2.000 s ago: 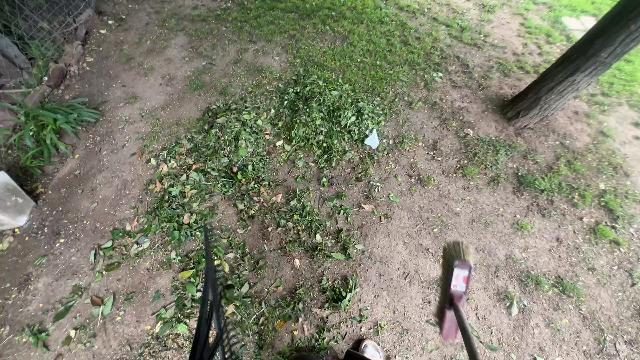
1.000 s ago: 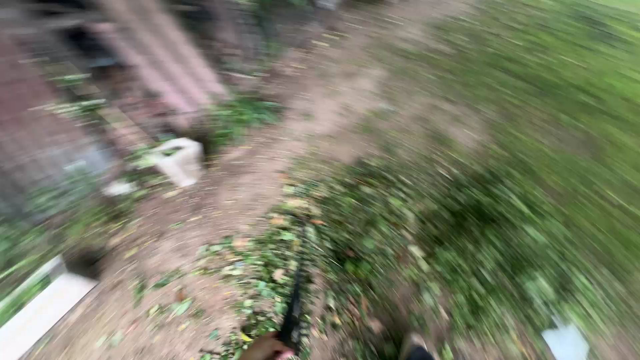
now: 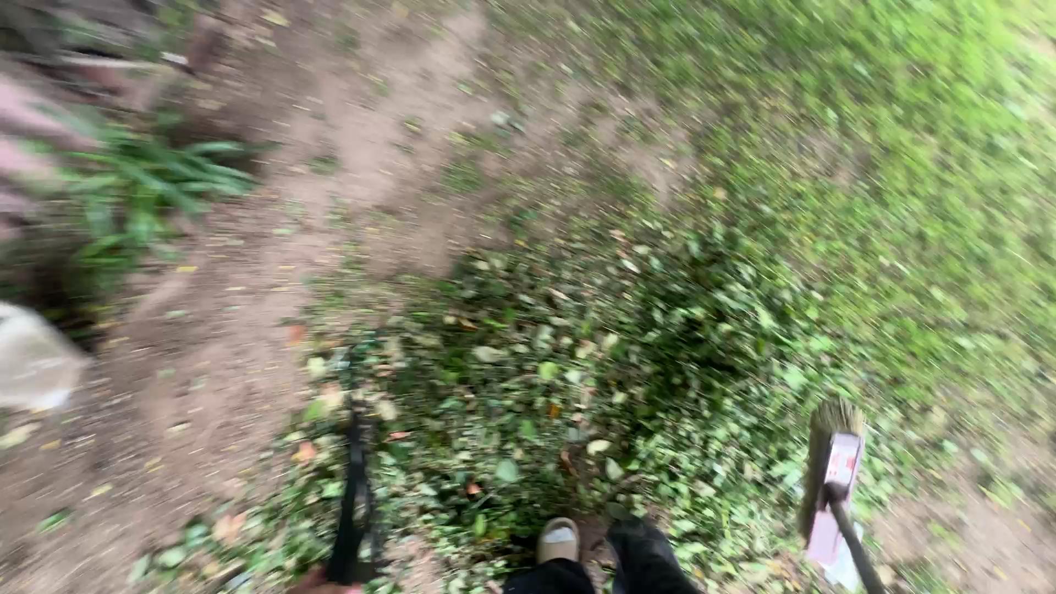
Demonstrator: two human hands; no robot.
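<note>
My left hand (image 3: pixel 326 582) shows at the bottom edge, left of centre, closed on a black rake-like tool (image 3: pixel 355 487) that points forward over the leaves. At the lower right is a broom (image 3: pixel 833 495) with straw-coloured bristles, a pinkish head and a dark handle that runs out of the bottom edge. My right hand is out of view, so what it holds cannot be seen. Between the two tools lies a broad pile of cut green leaves (image 3: pixel 577 355), with some brown and orange ones mixed in.
My feet, one in a light sandal (image 3: pixel 558 540), stand at the near edge of the leaf pile. Bare dirt (image 3: pixel 206 396) runs along the left, beside a leafy plant (image 3: pixel 148 190) and a whitish object (image 3: pixel 33 359). Grass (image 3: pixel 932 190) covers the upper right.
The view has swung left and then partly back. The broom, out of view one second ago, is seen again at the lower right, now beside the leaf pile.
</note>
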